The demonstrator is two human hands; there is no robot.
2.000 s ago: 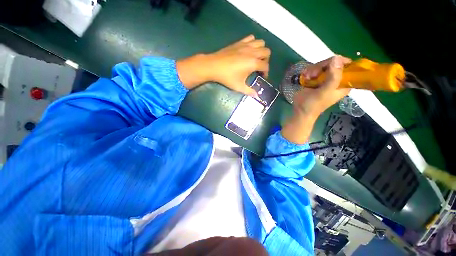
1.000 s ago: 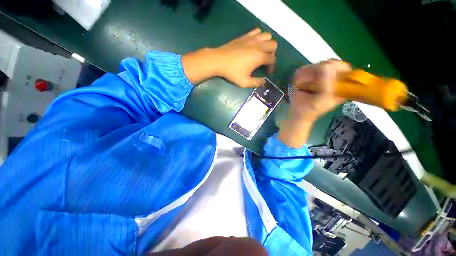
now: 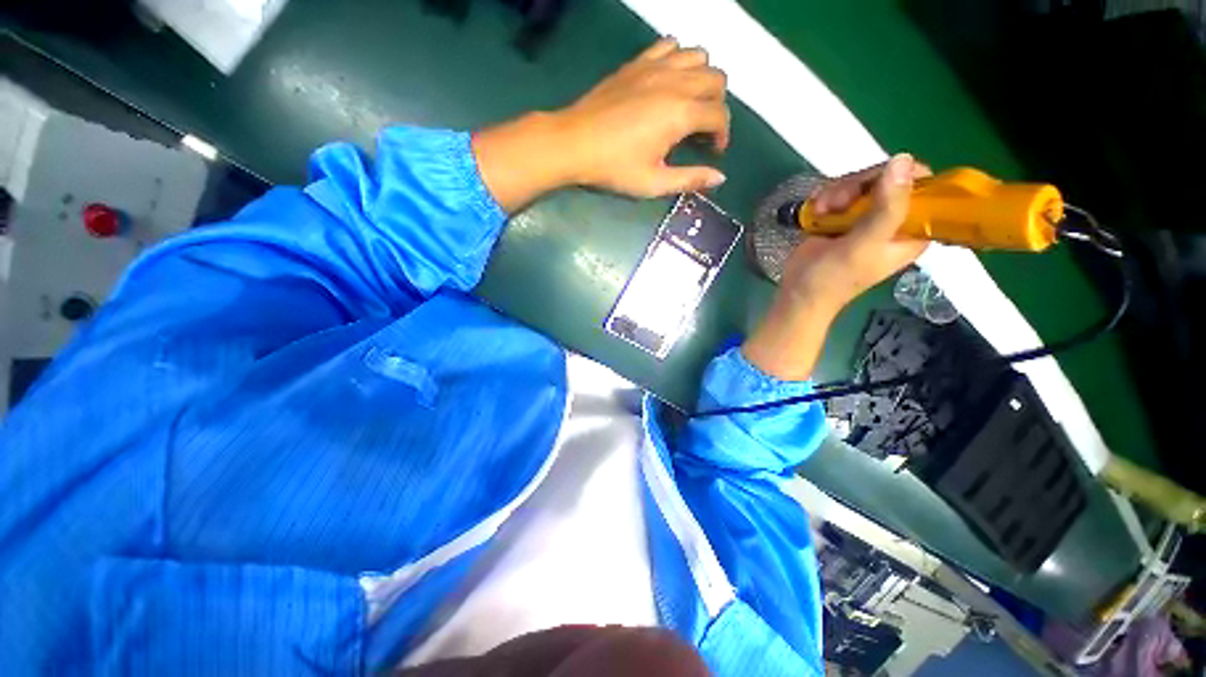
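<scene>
A smartphone with an open back (image 3: pixel 672 278) lies tilted on the green mat in front of me. Its upper end is black and its lower part holds a white battery. My left hand (image 3: pixel 661 122) is just beyond the phone's upper end, with fingers curved and thumb apart. The thumb tip is close to the phone's top edge; I cannot tell if they touch. My right hand (image 3: pixel 860 232) grips a yellow-orange electric screwdriver (image 3: pixel 985 212). Its front end is over a round speckled dish (image 3: pixel 780 225) to the right of the phone. The bit's tip cannot be made out.
A clear round lid (image 3: pixel 926 296), a heap of dark parts (image 3: pixel 889 377) and a black slotted tray (image 3: pixel 1016 476) lie to the right. The screwdriver's black cord (image 3: pixel 1045 352) crosses above them. A white strip (image 3: pixel 827 99) edges the mat. A control panel (image 3: pixel 119 251) stands at left.
My left thumb has come off the phone and the hand sits slightly farther away. The screwdriver, blurred and nearer the phone one second ago, is now back over the speckled dish.
</scene>
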